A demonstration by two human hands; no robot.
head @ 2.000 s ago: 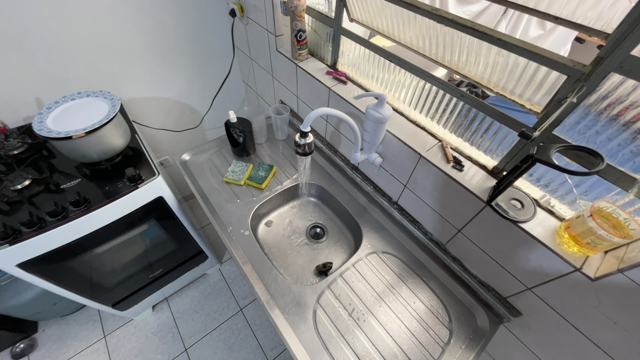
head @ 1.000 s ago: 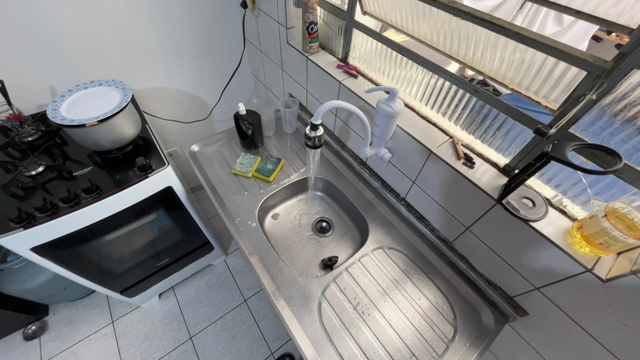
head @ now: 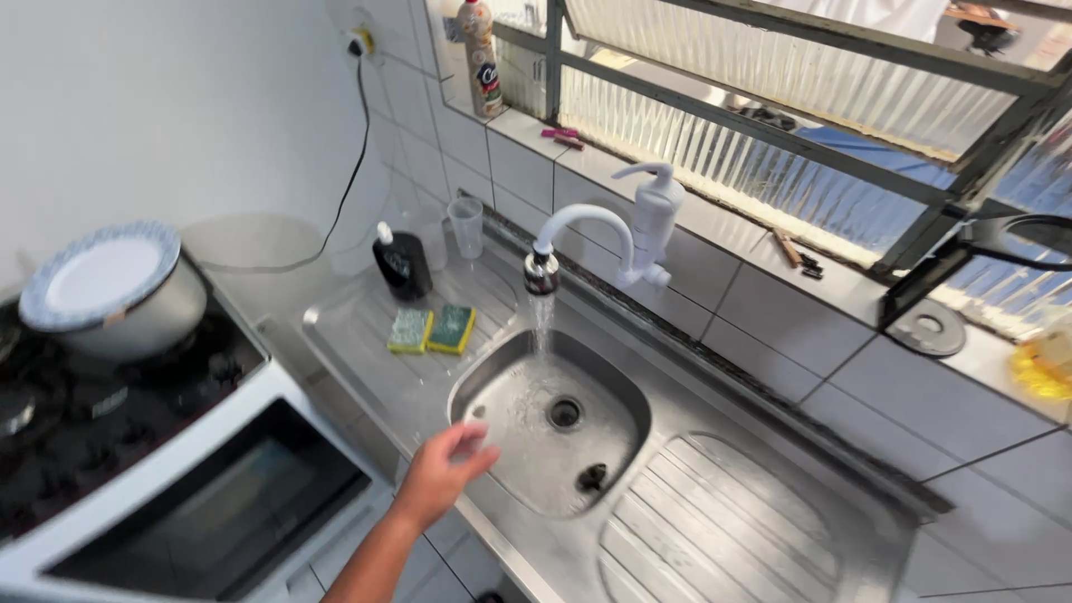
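Observation:
My left hand (head: 444,469) is over the front left edge of the stainless-steel sink basin (head: 519,452), fingers apart and holding nothing. Water runs from the metal tip of the white faucet (head: 590,216) into the basin. A dark strainer or plug (head: 591,477) lies near the basin's right side, apart from the drain (head: 564,412). Two yellow-green sponges (head: 410,331) (head: 452,328) sit side by side on the left drainboard, in front of a black pump bottle (head: 403,266) and a clear plastic cup (head: 466,226). My right hand is out of view.
At the left, a stove (head: 209,494) bears a metal pot (head: 142,310) covered by a blue-rimmed plate (head: 105,272). Along the tiled windowsill stand a bottle (head: 480,63), a black holder (head: 925,280) and a container of yellow liquid (head: 1047,364). A ribbed drainboard (head: 729,528) adjoins the basin's right.
My left hand has come into view from below and is now at the basin's front left edge. Water was running in both earlier frames too.

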